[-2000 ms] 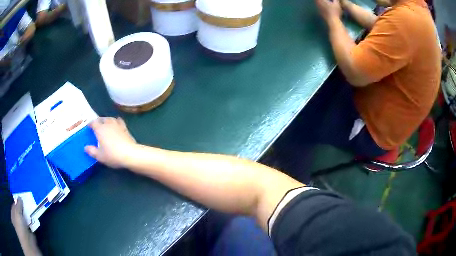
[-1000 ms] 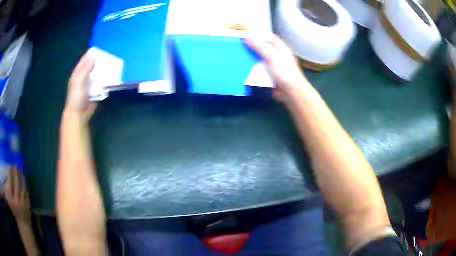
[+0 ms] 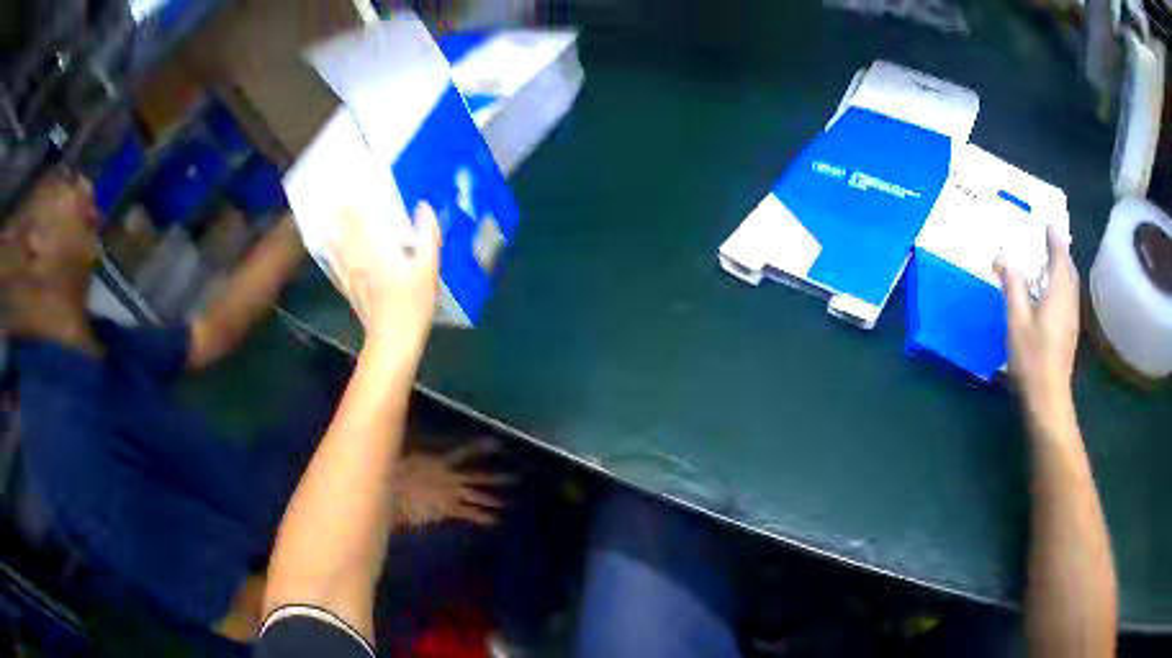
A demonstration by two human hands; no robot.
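My left hand point(image 3: 386, 264) is at the upper left, gripping an opened blue-and-white carton point(image 3: 456, 193) with a white flap raised at its top. My right hand point(image 3: 1042, 309) lies on the white-and-blue carton stack point(image 3: 954, 309) at the right; whether its fingers grip a carton cannot be told. Beside that stack, touching or nearly so, lies a mostly blue stack of flattened cartons point(image 3: 861, 186) with white ends.
More blue-and-white cartons point(image 3: 540, 97) lie behind the held one. A round white unit point(image 3: 1137, 289) stands at the right edge of the green bench point(image 3: 617, 347). A person in dark blue point(image 3: 116, 424) sits at the left, an arm at the bench.
The view has swung left. My left hand has moved from the mostly blue stack to the upper left and now holds an opened carton. My right hand is still at the white-and-blue stack.
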